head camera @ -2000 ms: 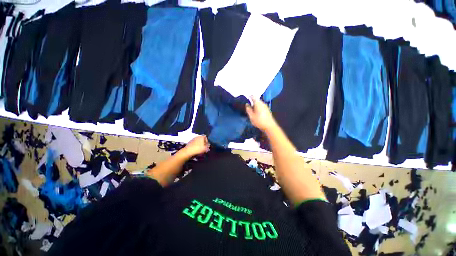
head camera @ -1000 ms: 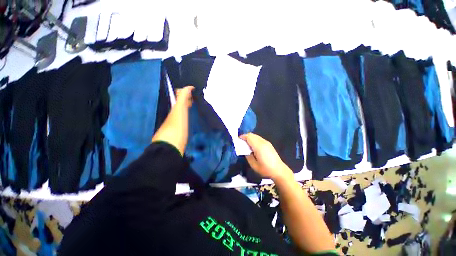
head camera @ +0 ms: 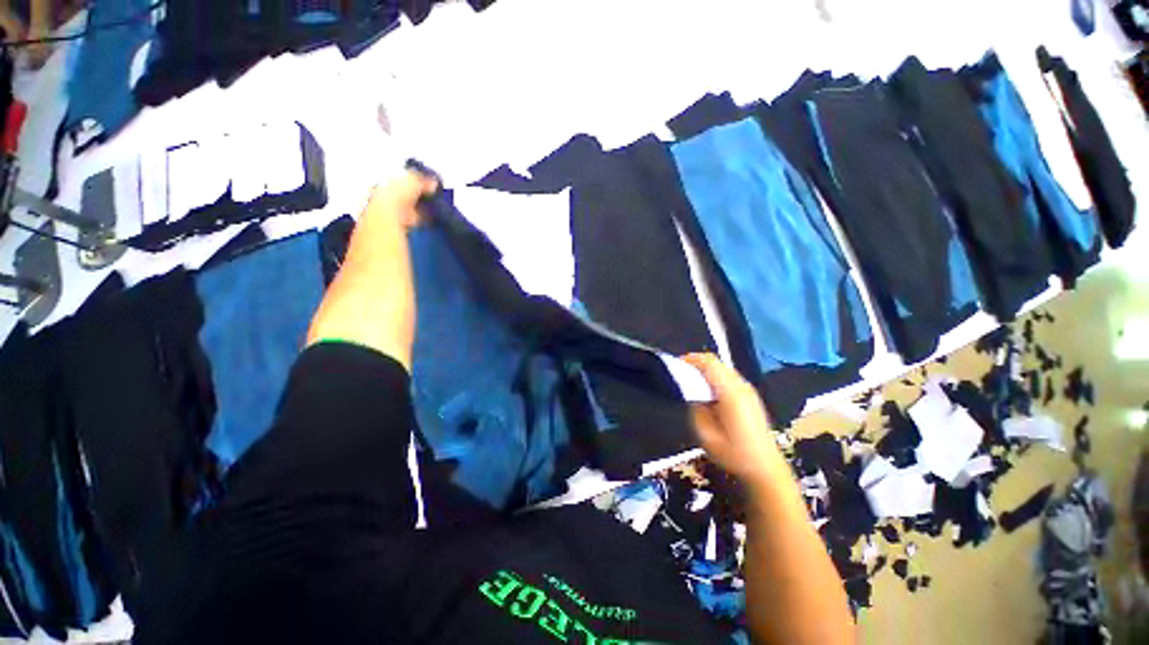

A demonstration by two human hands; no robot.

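A long dark cut panel (head camera: 542, 306) is stretched between my hands over the piles. My left hand (head camera: 406, 195) grips its far end. My right hand (head camera: 721, 401) grips its near end together with the narrow tip of a white piece. The wide part of the white piece (head camera: 523, 233) shows behind the dark panel, lying over a dark pile. A blue panel (head camera: 479, 365) with a rumpled lower part lies under and left of the held panel.
Dark panel stacks (head camera: 636, 239) and a blue-topped stack (head camera: 762, 239) stand in a row along the white table (head camera: 504, 101). Metal machine plates (head camera: 98, 214) and a block with white tops (head camera: 233, 176) are at upper left. Scraps (head camera: 939, 435) litter the tan floor.
My left hand has moved to the far side, lifting the end of a dark panel. My right hand now holds that panel's near end with the white tip. The view has turned.
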